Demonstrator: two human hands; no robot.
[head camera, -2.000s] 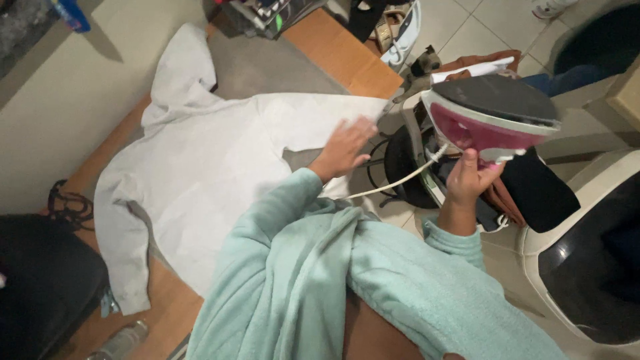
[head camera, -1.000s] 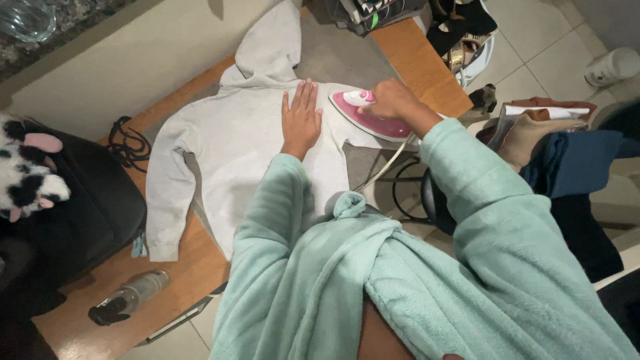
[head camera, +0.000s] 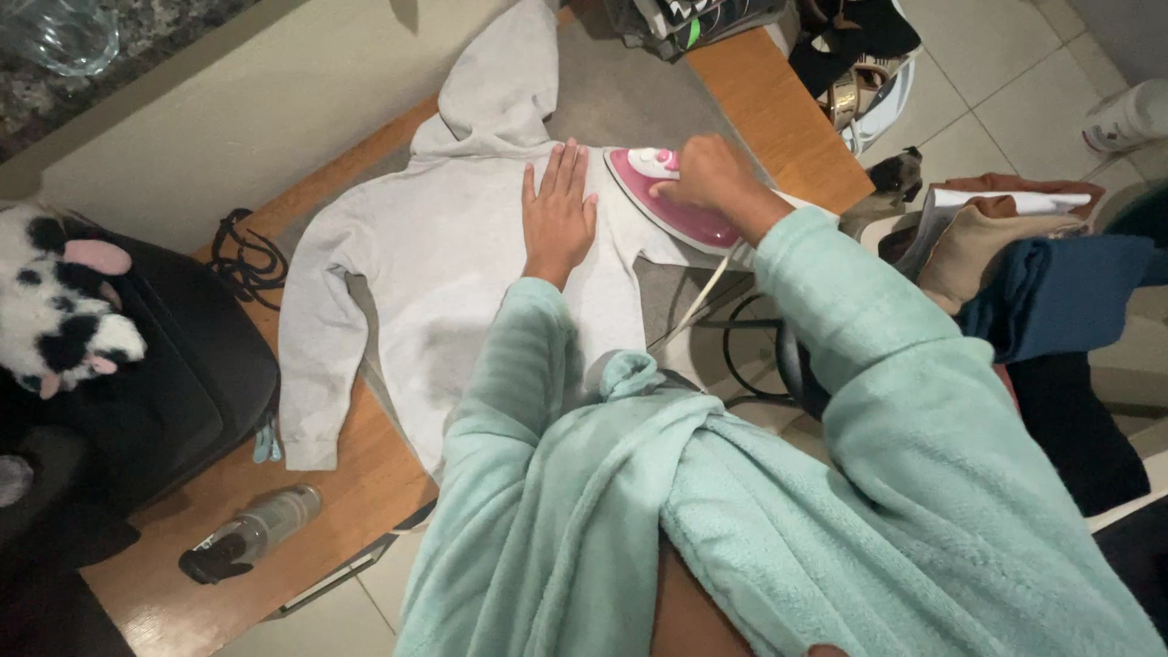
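A light grey hooded sweatshirt (head camera: 438, 228) lies spread on a grey cloth (head camera: 630, 91) over a wooden table (head camera: 776, 100). Flat on its upper part rests my left hand (head camera: 558, 214), palm down, with the fingers slightly apart. My right hand (head camera: 716, 178) grips the handle of a pink and white clothes iron (head camera: 671, 205), which sits on the sweatshirt near the shoulder and sleeve at the right. The iron's pale cord (head camera: 701, 301) runs down from its rear toward my robe. My forearm partly covers the far end of that sleeve.
A spray bottle (head camera: 274, 520) lies on the table at lower left, near a black bag (head camera: 182, 365) with a cow-patterned plush (head camera: 64, 301). A coiled black cord (head camera: 245, 260) lies by the wall. Folded clothes (head camera: 1058, 283) are at right; a dog (head camera: 899, 173) is beyond the table edge.
Two seconds ago my right hand held the iron raised at the right, off the sweatshirt; now the iron is down on it. My left hand has moved onto the sweatshirt's upper part.
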